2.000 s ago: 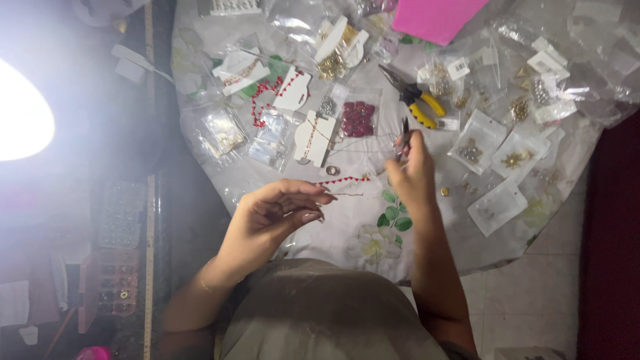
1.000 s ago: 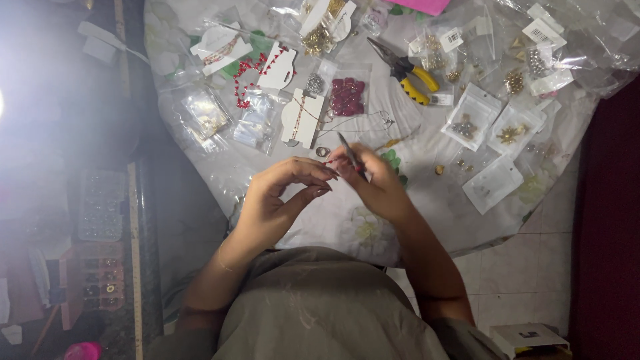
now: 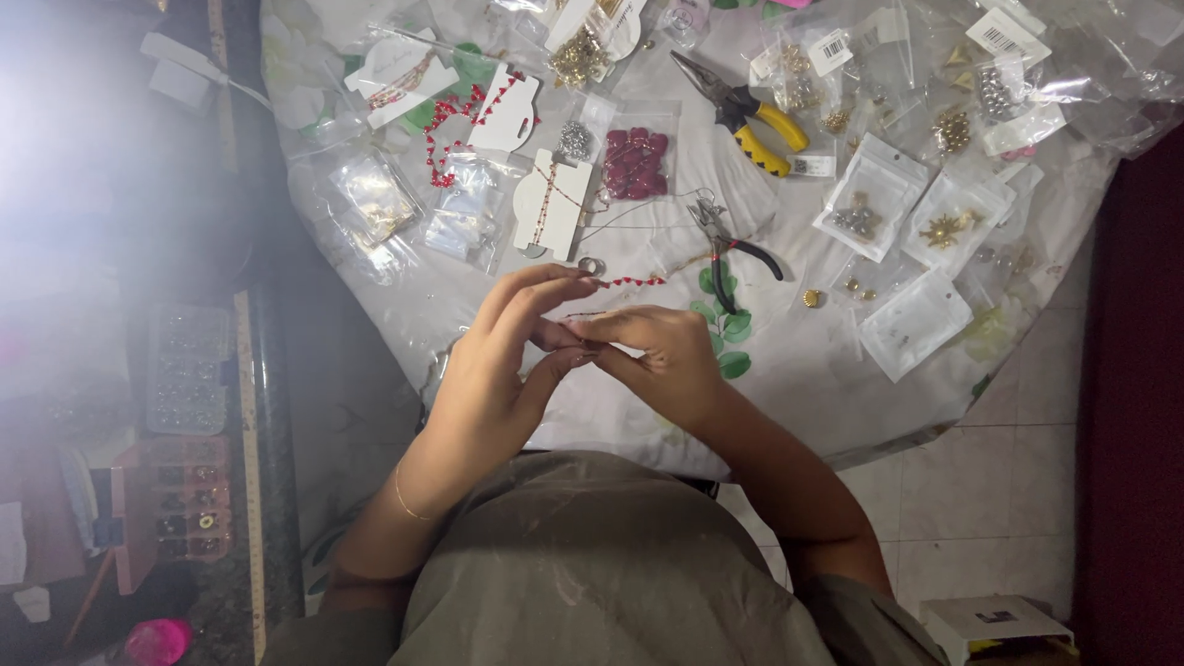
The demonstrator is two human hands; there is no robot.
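Observation:
My left hand point(image 3: 518, 347) and my right hand point(image 3: 652, 356) meet over the near part of the table, thumbs and fingertips pinched together. A thin dark chain or wire point(image 3: 585, 315) shows at my right fingertips; the rest of what they pinch is hidden. A short red beaded chain point(image 3: 638, 281) lies just beyond the fingers, beside a small metal ring point(image 3: 591, 266). Black-handled small pliers point(image 3: 717, 242) rest with jaws apart past my right hand. Farther back lie yellow-and-black long-nose pliers point(image 3: 740, 116). A bag of dark red beads point(image 3: 636, 162) and a white card with fine chain point(image 3: 553, 205) are near.
A long red beaded chain point(image 3: 446, 134) curls at the back left. Small plastic bags with gold findings point(image 3: 943, 231) and silver pieces point(image 3: 858, 222) cover the right side. A lone gold bead point(image 3: 812, 299) lies nearby. Compartment boxes point(image 3: 190, 370) stand at far left, beside a bright light.
The tool held in my right hand one second ago now lies on the cloth as small pliers, and the right fingers have come against the left fingertips. The hands were apart two seconds ago.

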